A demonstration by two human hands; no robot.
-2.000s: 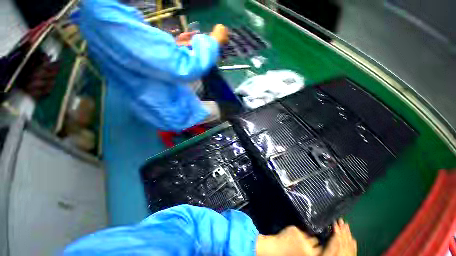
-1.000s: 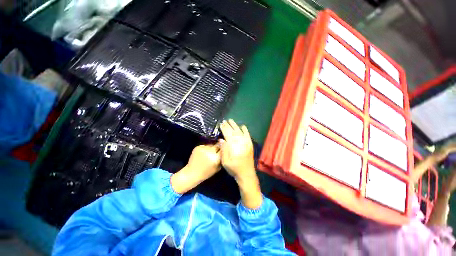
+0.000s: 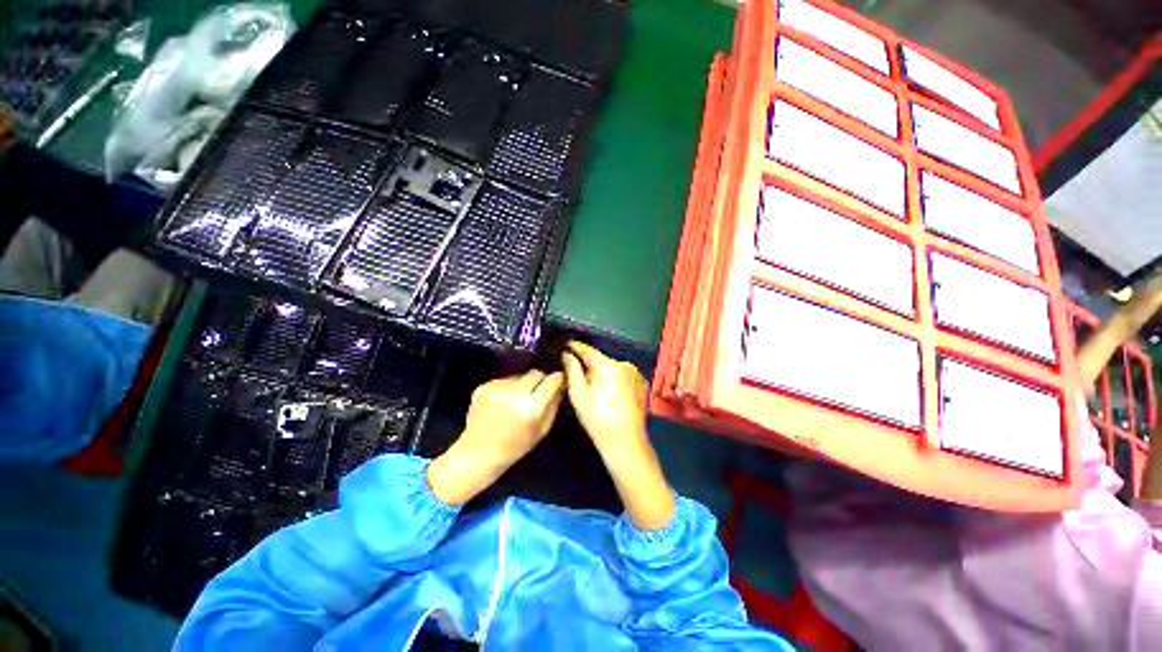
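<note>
My left hand (image 3: 514, 414) and my right hand (image 3: 609, 392) meet at the fingertips just in front of the bench edge. The fingers of both are bent and close together. Whether a small thing is pinched between them is too small and dark to tell. A glossy black blister tray (image 3: 287, 191) with ribbed pockets lies on the green bench just beyond my hands. A second black blister tray (image 3: 242, 439) is lower, at the left, near my left sleeve.
A stack of red-orange foam trays (image 3: 920, 255) with white-faced flat rectangles stands at the right. A crumpled clear bag (image 3: 204, 83) and a white stick (image 3: 79, 108) lie at the upper left. A blue sleeve (image 3: 64, 378) shows at the left, a pink-clad person (image 3: 892, 548) at the right.
The view has swung right since two seconds ago, bringing the foam stack in. My hands were at the black tray's near corner; now they are together slightly nearer to me, right fingers more bent.
</note>
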